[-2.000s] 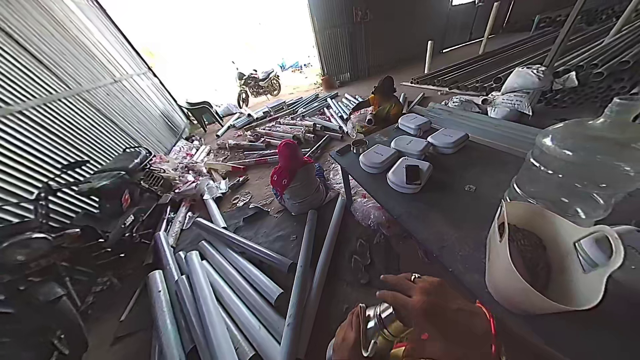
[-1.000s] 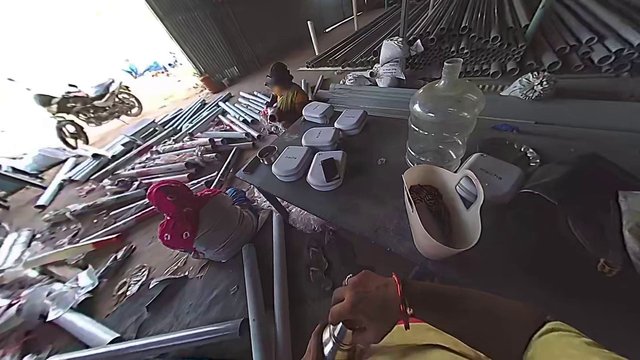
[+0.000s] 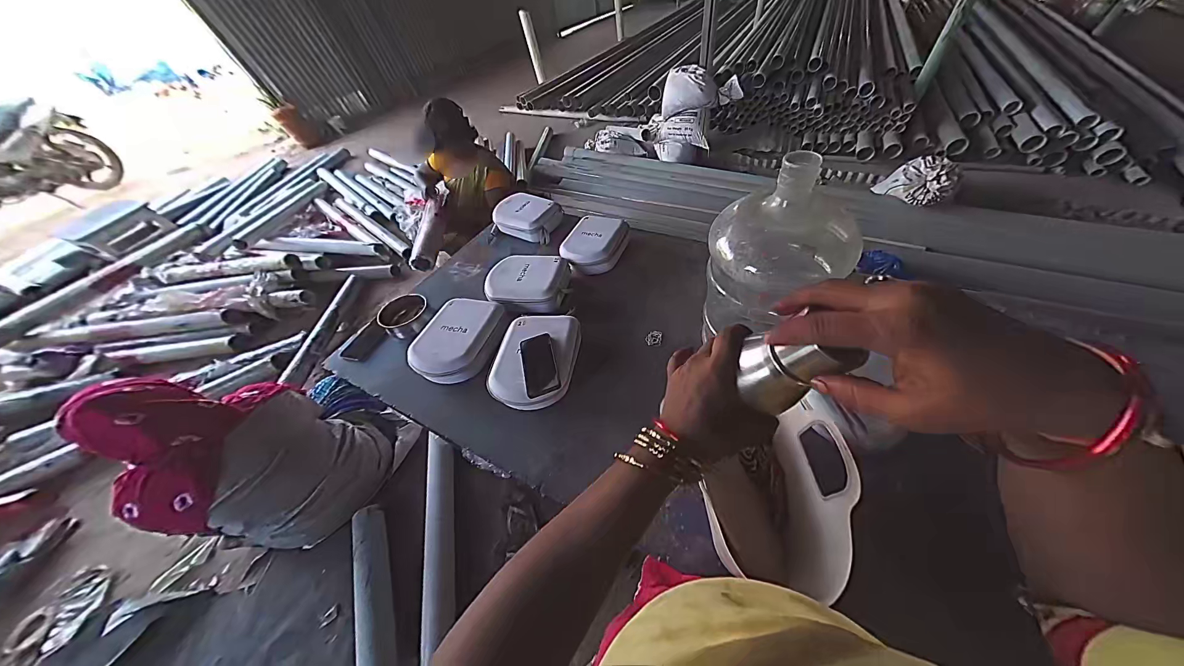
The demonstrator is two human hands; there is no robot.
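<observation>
My left hand (image 3: 717, 393) is wrapped around the body of a shiny metal container (image 3: 777, 370), tilted with its top to the right. Over its upper end lies my right hand (image 3: 865, 347), thumb and fingers on either side of the rim. The container's exact type cannot be told. Behind my hands stands a large clear plastic water jar (image 3: 782, 240). Below them, partly hidden by my left forearm, is a cream plastic tub (image 3: 837, 555). Left of my hands, several white zip cases (image 3: 458, 338) sit on the dark table (image 3: 610, 388), one with a phone (image 3: 539, 363) on top.
A metal cup (image 3: 401, 314) and a dark phone-like object (image 3: 363, 341) lie at the table's left corner. One person in a pink headscarf (image 3: 157, 435) sits beside the table; another person (image 3: 462, 176) sits beyond it. Grey pipes (image 3: 305, 245) cover the floor, with stacked pipes (image 3: 860, 83) behind.
My hands have risen with the metal container from low near my lap to above the tub, in front of the water jar. The view has turned toward the right.
</observation>
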